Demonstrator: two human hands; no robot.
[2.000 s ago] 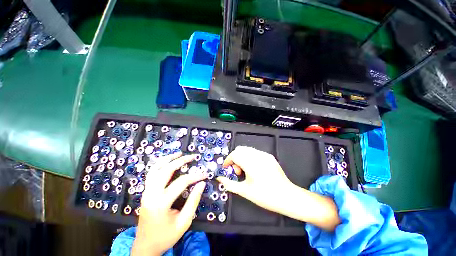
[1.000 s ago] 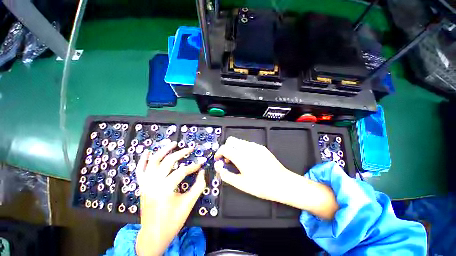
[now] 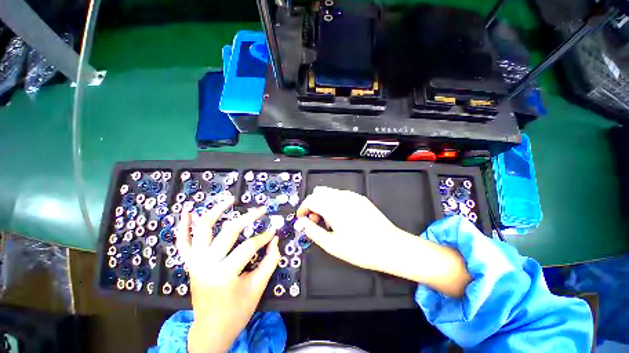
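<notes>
A long black compartment tray (image 3: 338,301) lies in front of me. Its three left pockets and the far right pocket hold many small ringed parts (image 3: 132,249), bright rings mixed with dark blue ones. Two pockets between them show bare black floors. My left hand (image 3: 224,258) is spread palm down over the second and third pockets, fingers apart, its fingertips among the parts. My right hand (image 3: 345,227) is at the right edge of the third pocket, thumb and index finger close together at the parts. Whether either hand pinches a part cannot be made out.
A black press fixture (image 3: 393,127) stands behind the tray, with a green button (image 3: 294,147) and a red button (image 3: 422,156). Blue bins (image 3: 243,83) stand at its left, with more blue bins (image 3: 517,183) at its right. A dark blue pad (image 3: 216,110) lies by the left bins.
The view has shifted, so the tray and fixture sit slightly further left and higher. My left hand's fingers have spread a little over the parts. My right hand stays at the third pocket's right edge.
</notes>
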